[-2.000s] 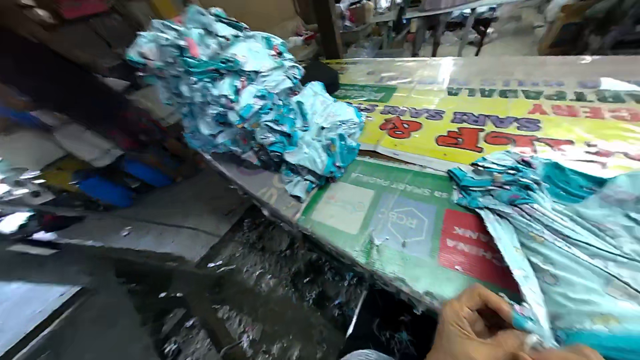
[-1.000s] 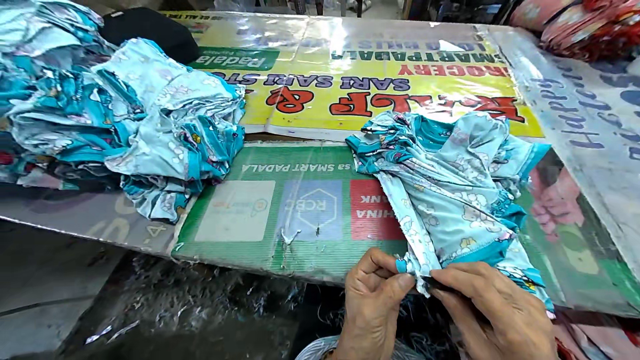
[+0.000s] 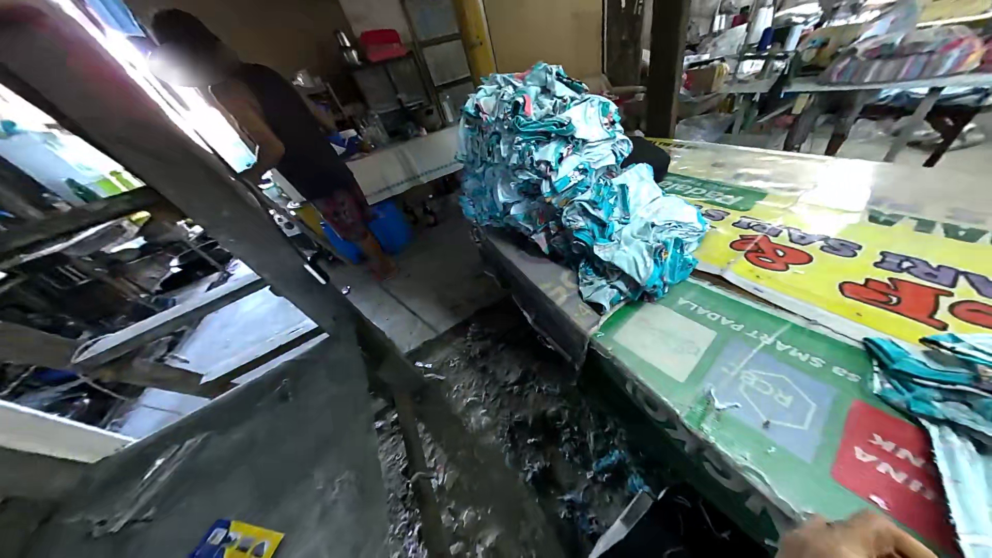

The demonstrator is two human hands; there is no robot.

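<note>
At the bottom right edge, part of one of my hands shows at the table's near edge, probably my left hand; its fingertips and anything in them are cut off. My right hand is out of the frame. Beside the visible hand, a teal and pale blue printed garment lies on the table, cut off by the right edge. A tall heap of similar printed garments stands at the table's far left end, some of it spilling toward the middle.
Printed plastic sheets cover the table. A black item sits behind the heap. Fabric scraps litter the ground below. A slanting post rises at left, with a person beyond it. Farther back stands a worktable with thread cones.
The view has swung far to the left since one second ago. Both hands were then pinching the garment's edge; now only part of one hand shows. The heap appears unmoved.
</note>
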